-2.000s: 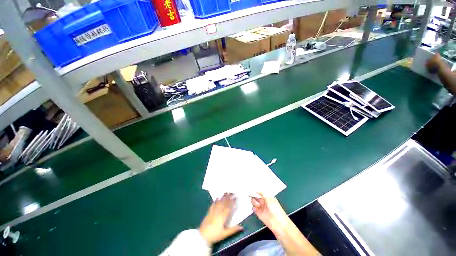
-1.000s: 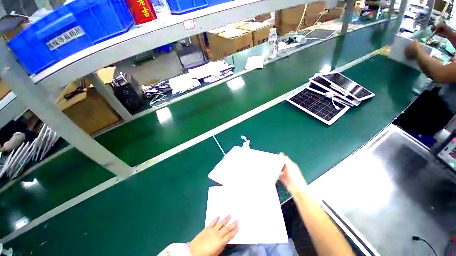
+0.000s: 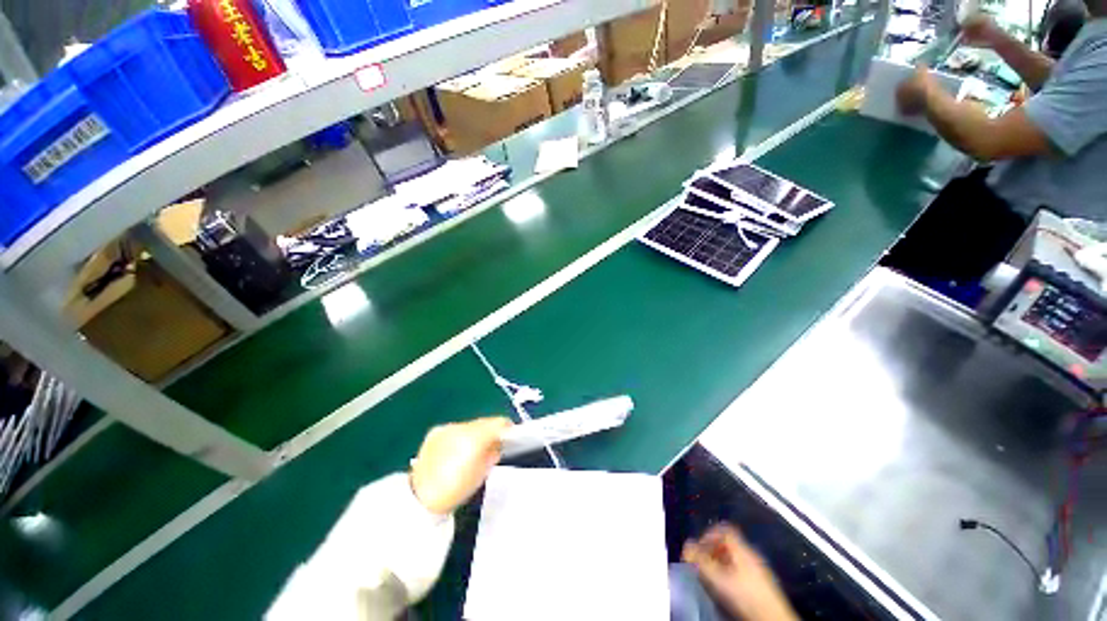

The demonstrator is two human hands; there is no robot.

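Observation:
My left hand [image 3: 459,461], with a cream sleeve cover on the forearm, holds a small solar panel [image 3: 568,426] by its left end. That panel is tilted nearly edge-on above the green bench. Its thin white lead [image 3: 504,382] runs up and left across the bench. A second panel [image 3: 571,546] lies white back up just below it, at the bench's near edge. My right hand [image 3: 728,568] is right of that panel, blurred and partly cut off by the bottom edge; its fingers look curled and whether it holds anything cannot be told.
Several dark-faced panels [image 3: 728,218] lie overlapping on the green bench [image 3: 595,322]. A shiny metal-rimmed surface [image 3: 898,425] is at right, with a meter [image 3: 1056,318] and a black-tipped lead [image 3: 969,525]. Another person [image 3: 1056,134] works at upper right. A white shelf [image 3: 316,115] crosses upper left.
The upper panel has gone from lying flat to tilted edge-on in my left hand. My right hand has left the panels and moved down and right. The view has shifted right.

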